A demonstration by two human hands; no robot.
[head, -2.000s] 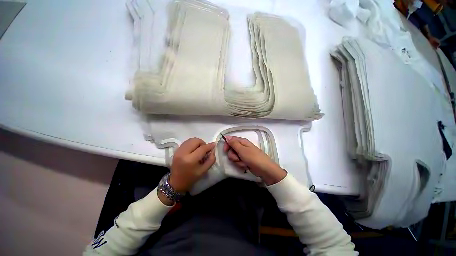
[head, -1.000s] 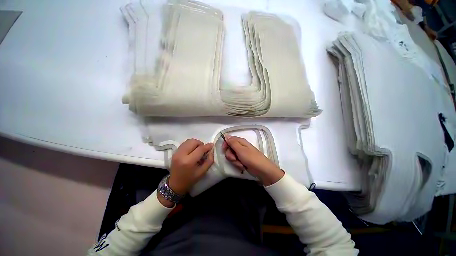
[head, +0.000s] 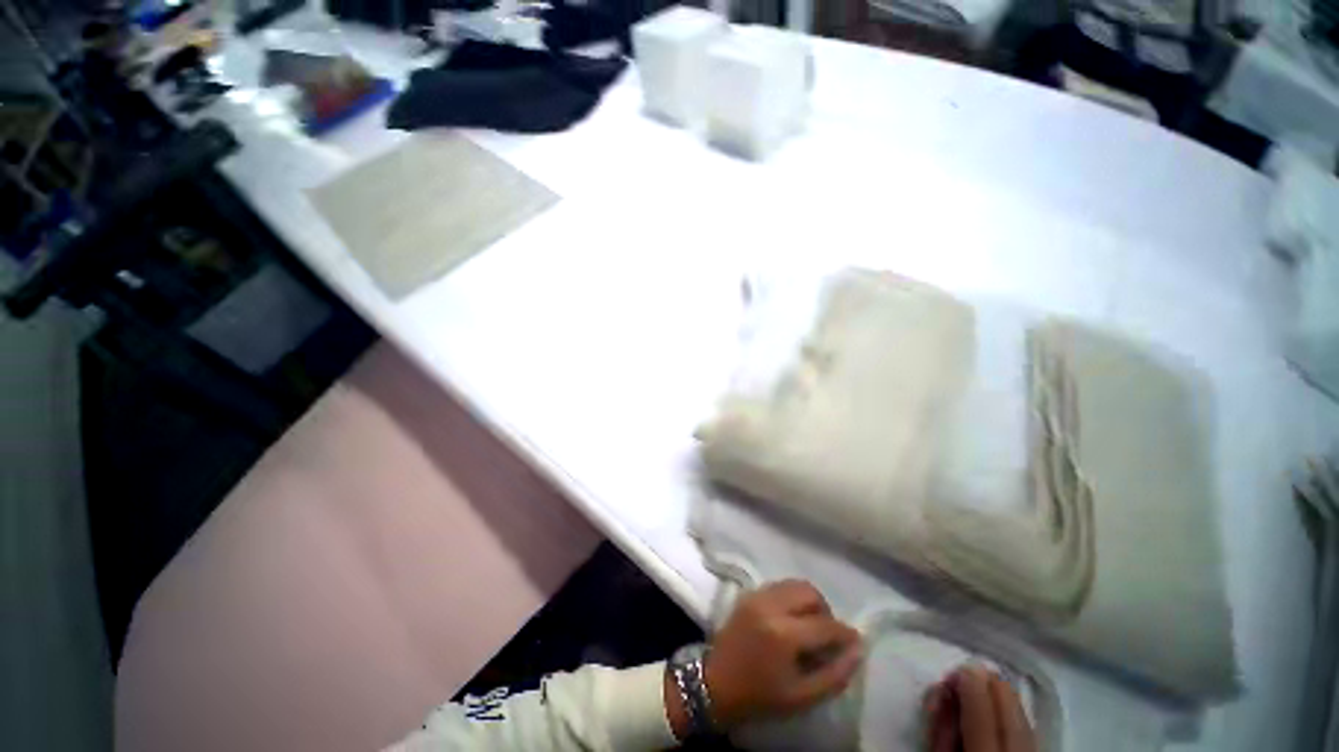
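Note:
White cut panels (head: 815, 573) lie at the near table edge, with a curved cut-out rimmed in grey-beige. My left hand (head: 786, 651), with a metal watch at the wrist, pinches the panel edge at the left side of this cut-out. My right hand (head: 981, 713) is over the cut-out, cut off by the bottom edge and blurred. Its fingers are closed as around the thread snips seen earlier; only a dark trace shows between them now. The folded-back beige panel stack (head: 881, 411), with a deep U gap, lies just beyond both hands.
A beige square sheet (head: 429, 209) lies farther left on the white table (head: 617, 353). Dark fabric (head: 507, 85), a blue-edged tray (head: 331, 96) and white blocks (head: 756, 91) are at the far side. Part of another stack (head: 1317, 485) shows at the right edge.
The view has swung left and up, bringing in the sheet, blocks and dark fabric. Hands and panels now appear at the lower right. The hands keep nearly the same place on the panels.

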